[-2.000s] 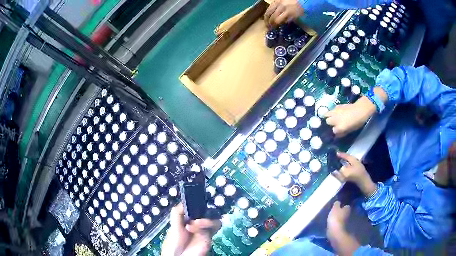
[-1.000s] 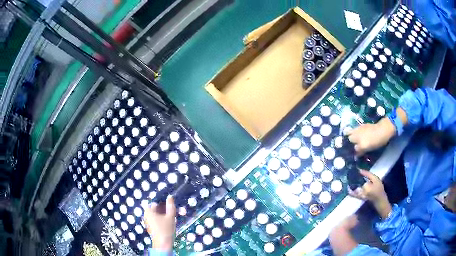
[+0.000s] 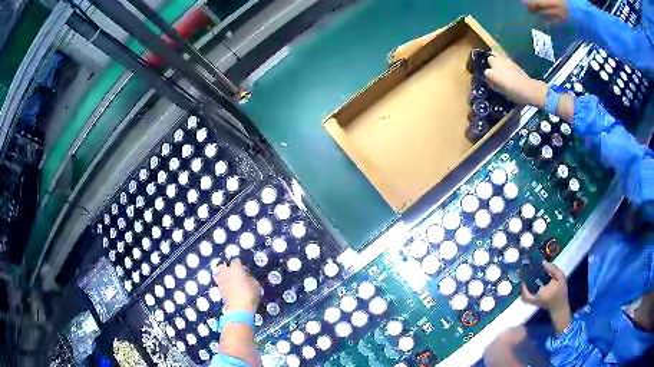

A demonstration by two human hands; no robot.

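My left hand (image 3: pixel 238 288), with a light blue wrist band, reaches in from the bottom over the capacitor tray (image 3: pixel 192 245). Its fingertips are down among the pale round capacitor tops; whether they grip one is hidden. A blurred, skin-coloured shape (image 3: pixel 508 345) at the bottom right may be my right hand; its fingers cannot be made out. The green circuit board (image 3: pixel 378 276) nearest me lies just right of the tray. It bears rows of standing capacitors (image 3: pixel 343 328), a few apart from the rows, and a copper-red ring (image 3: pixel 425 357).
An open cardboard box (image 3: pixel 409 136) lies on the green surface (image 3: pixel 301 143), dark capacitors at its right end. Another person's hand (image 3: pixel 510 80) is in it; their other hand (image 3: pixel 551 288) holds something dark beside the boards. Plastic bags (image 3: pixel 104 288) and small parts (image 3: pixel 128 355) lie lower left.
My left hand, earlier holding dark capacitors over the board, has moved left onto the tray. More capacitors stand on my board. The other person's hand has moved from their board into the box.
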